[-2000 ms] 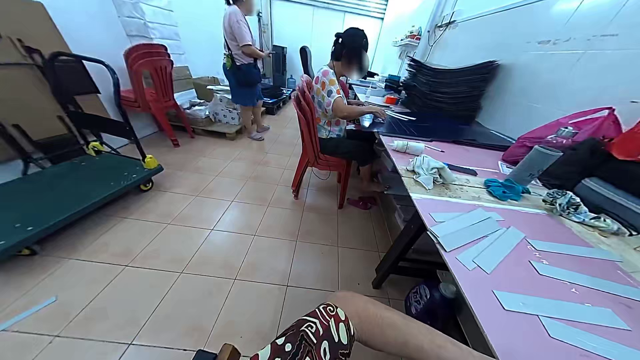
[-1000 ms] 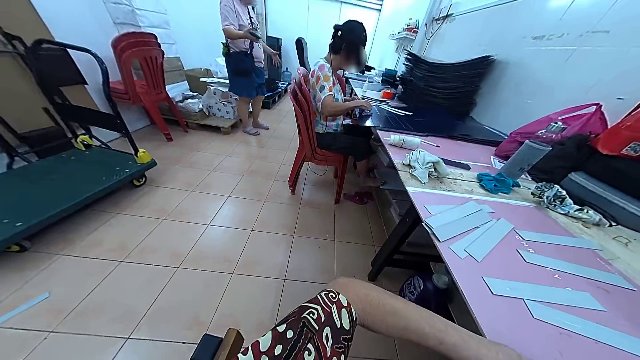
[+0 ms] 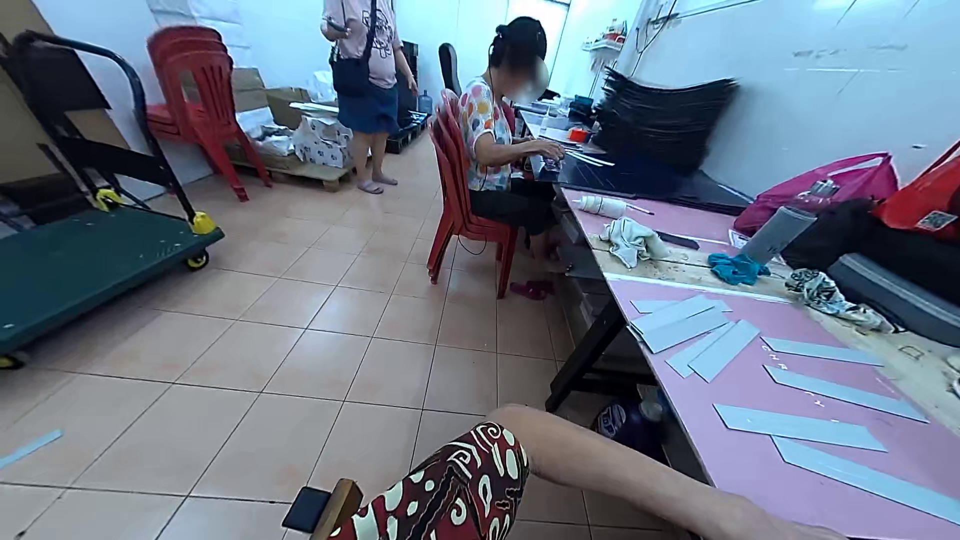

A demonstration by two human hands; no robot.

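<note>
Only the back of my left hand (image 3: 780, 523) shows, cut off by the bottom edge at the right. Its bare forearm crosses from a bent elbow beside a red, cream and black patterned sleeve (image 3: 472, 480). The hand is nearest the front edge of the pink tabletop (image 3: 739, 457), below the pale grey flat strips; its fingers and anything in them are hidden. Several strips (image 3: 724, 351) overlap in a loose group, and others (image 3: 799, 426) lie apart or cross toward the right. My right hand is out of view.
A seated person (image 3: 487, 135) works at the table's far end beside stacked black sheets (image 3: 660, 120); another person (image 3: 367, 75) stands behind. Red plastic chairs (image 3: 446, 172), a green platform trolley (image 3: 97, 255), a cloth (image 3: 631, 240), a grey bottle (image 3: 780, 232) and bags (image 3: 832, 184) are around.
The standing person has turned more toward the camera and holds up a dark object. My left forearm reaches a little farther right, and the back of its hand now shows at the bottom edge.
</note>
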